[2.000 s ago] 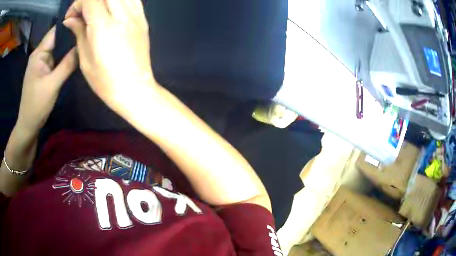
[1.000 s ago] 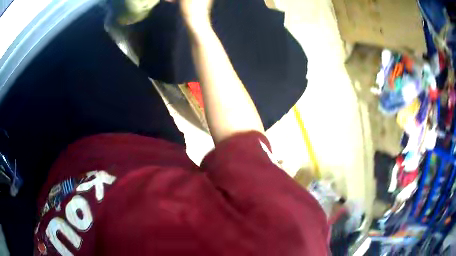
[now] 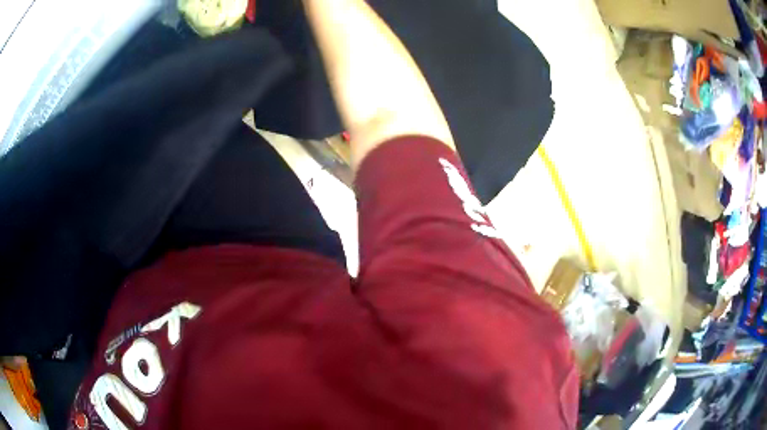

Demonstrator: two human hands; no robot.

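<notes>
A black fabric piece [image 3: 193, 92] lies at the left, slanting from the machine bed's edge down across the lap, and looks blurred. Stacked black cut pieces [image 3: 479, 92] with a curved, slightly wavy edge hang to the right of my right forearm. My right forearm reaches up past the top edge of the picture, so my right hand is cut off. My left hand is not in view.
The white machine bed [image 3: 59, 59] with its ruler scale is at the upper left. A pale yellowish round object [image 3: 212, 15] is at the top. Cardboard [image 3: 673, 18], colourful bagged goods [image 3: 715, 109] and a blue basket [image 3: 755, 294] are at the right. A yellow line [image 3: 568, 206] crosses the pale floor.
The view has swung to the right and down, away from the machine head. Both hands, seen earlier at the black fabric, have left the picture. The black fabric at the left has shifted upward.
</notes>
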